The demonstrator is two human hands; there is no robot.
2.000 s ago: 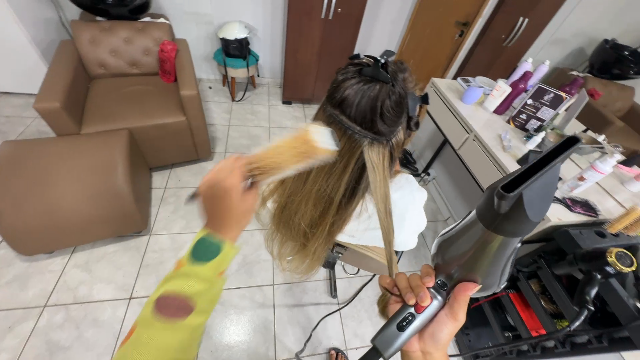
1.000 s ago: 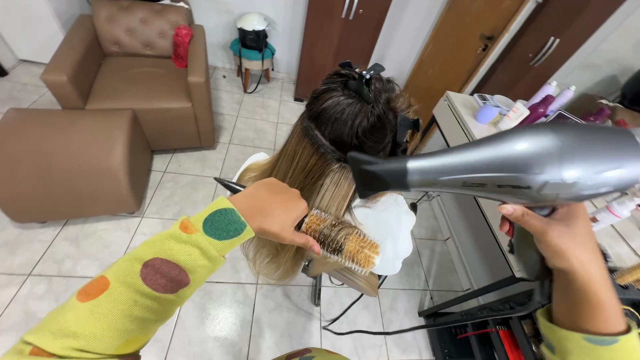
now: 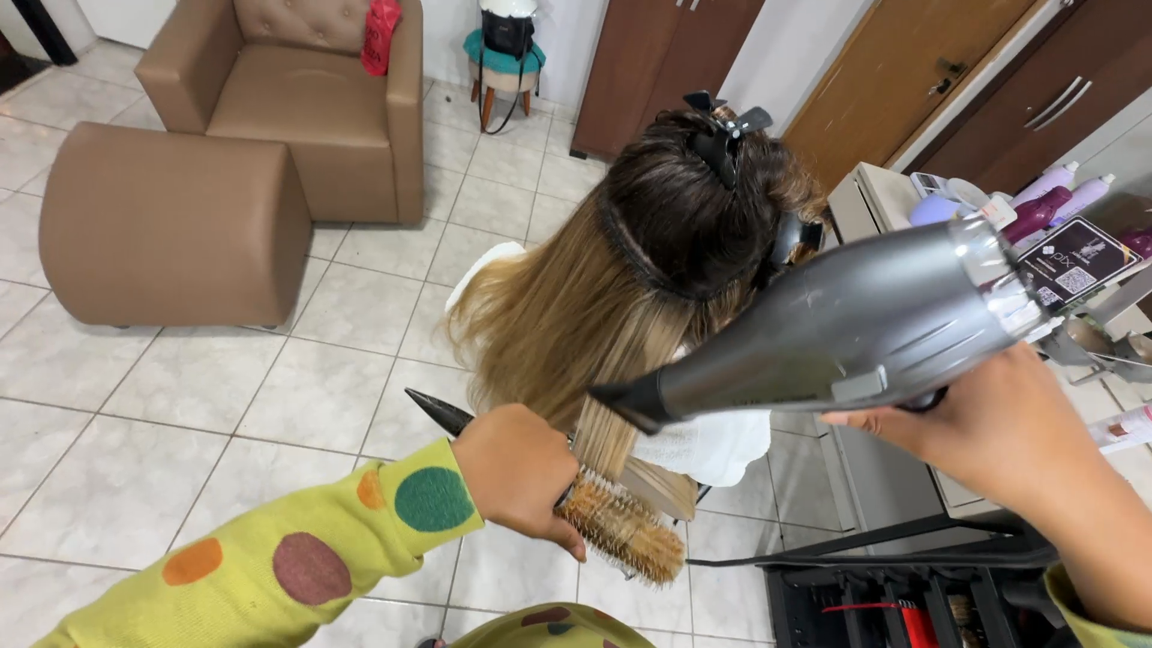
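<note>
My left hand [image 3: 517,477] is closed around the handle of a round hairbrush [image 3: 630,531], whose bristles lie at the lower ends of a straight blond lock [image 3: 612,423]. My right hand [image 3: 981,441] grips a grey hair dryer [image 3: 837,315]; its black nozzle [image 3: 634,400] points at that lock, just above the brush. The person seen from behind has dark hair [image 3: 675,207] at the crown, blond lengths, and black hair clips [image 3: 720,144] on top. A white towel [image 3: 711,445] covers the person's shoulders.
A counter [image 3: 877,198] with bottles and a printed sign [image 3: 1075,261] stands at right, above a black trolley [image 3: 810,603] of tools. The dryer's cord [image 3: 729,562] runs near the trolley. A brown armchair [image 3: 306,99], an ottoman [image 3: 171,225] and a small stool [image 3: 504,67] are farther back.
Two seconds ago the brush was raised beside the head and the dryer's nozzle pointed up right. Since then the brush has come down to the lock's ends, and the nozzle has turned toward the hair.
</note>
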